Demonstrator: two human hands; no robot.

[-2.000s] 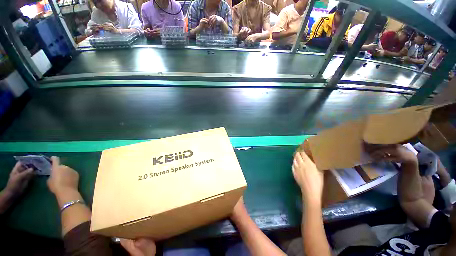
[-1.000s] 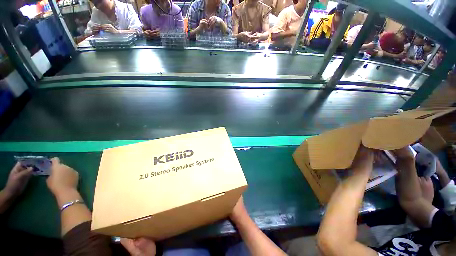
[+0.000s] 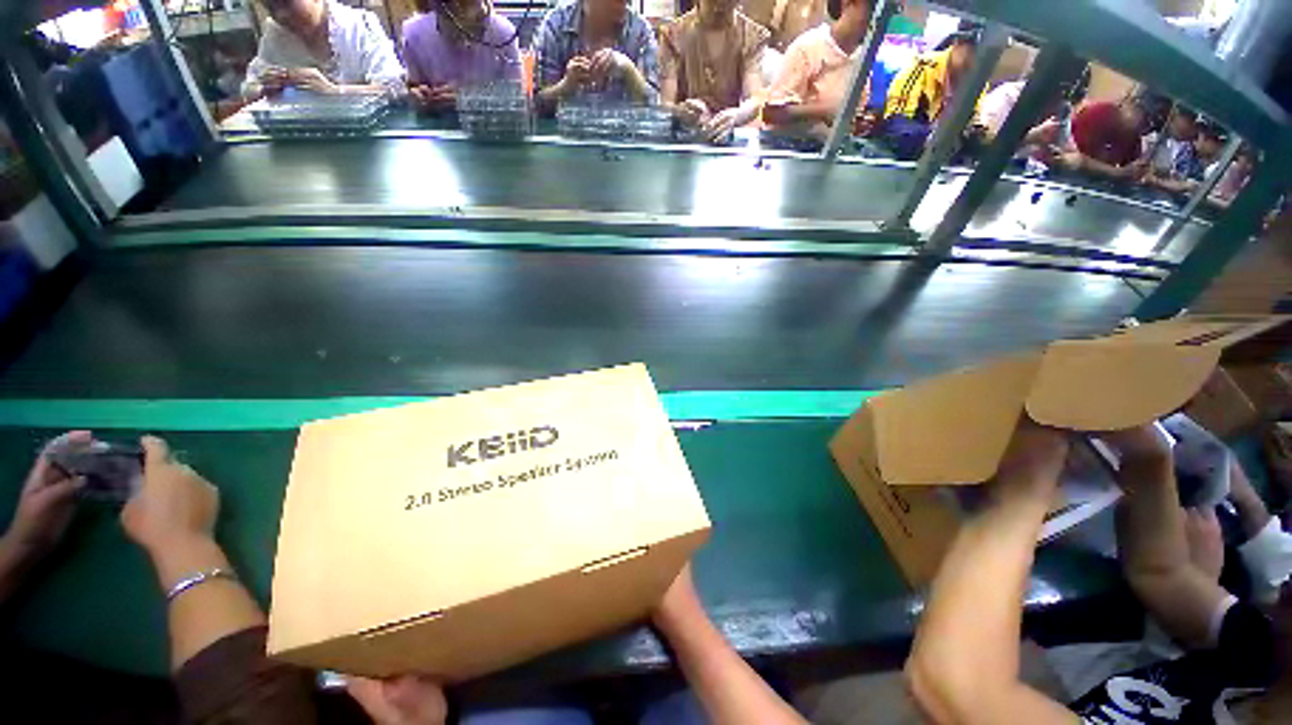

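A closed brown product carton (image 3: 482, 510) is in front of me, its large panel with the "KEIID" logo facing up and its long edge with two dark tuck slots towards me. My left hand (image 3: 400, 697) holds it from below at the near left edge; only part of the hand shows. My right hand (image 3: 680, 595) holds its near right side, with the fingers hidden behind the carton.
At right, a person's hands reach into an open carton (image 3: 886, 510) with raised flaps, white papers beside it. At left, a person's hands hold a small, shiny, blurred item (image 3: 106, 467). A dark conveyor (image 3: 567, 312) runs beyond the green rail; workers sit across with clear trays (image 3: 323, 113).
My carton has shifted very slightly to the right. The right neighbour's left hand has moved from the open carton's edge into it. The item in the left neighbour's hands has turned.
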